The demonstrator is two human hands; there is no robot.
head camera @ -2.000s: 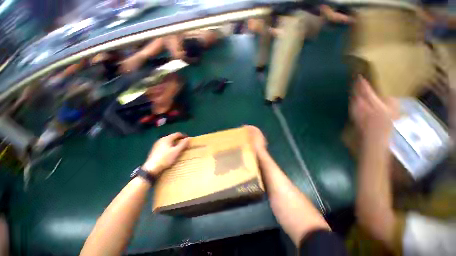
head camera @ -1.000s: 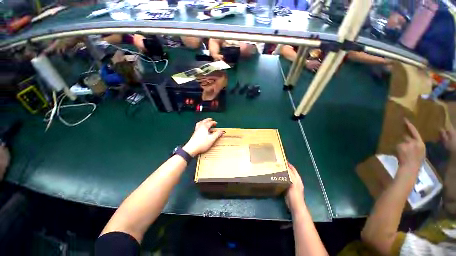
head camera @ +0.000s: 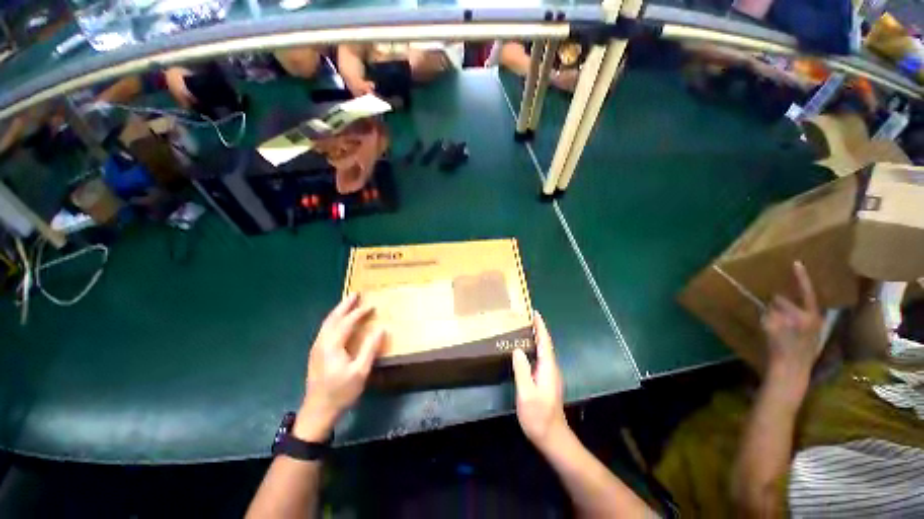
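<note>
A closed tan retail carton (head camera: 431,304) lies flat on the dark green bench in front of me, its name print, a picture and a dark stripe showing on the top face. My left hand (head camera: 342,360) holds its left side, with fingers over the near left part of the top. My right hand (head camera: 537,375) holds its near right corner, with the thumb at the front face. The carton's underside is hidden.
A neighbour at the right handles a tan carton (head camera: 780,258) with raised flaps. Rack posts (head camera: 585,112) stand beyond the bench seam. A black test box (head camera: 324,203) with red terminals is at the far side. White cables (head camera: 76,274) lie at the left. Other people's hands are behind.
My left hand has moved from the carton's far edge to its near left side. My right hand stays at the right side. The neighbour's carton now stands tilted, its contents mostly hidden.
</note>
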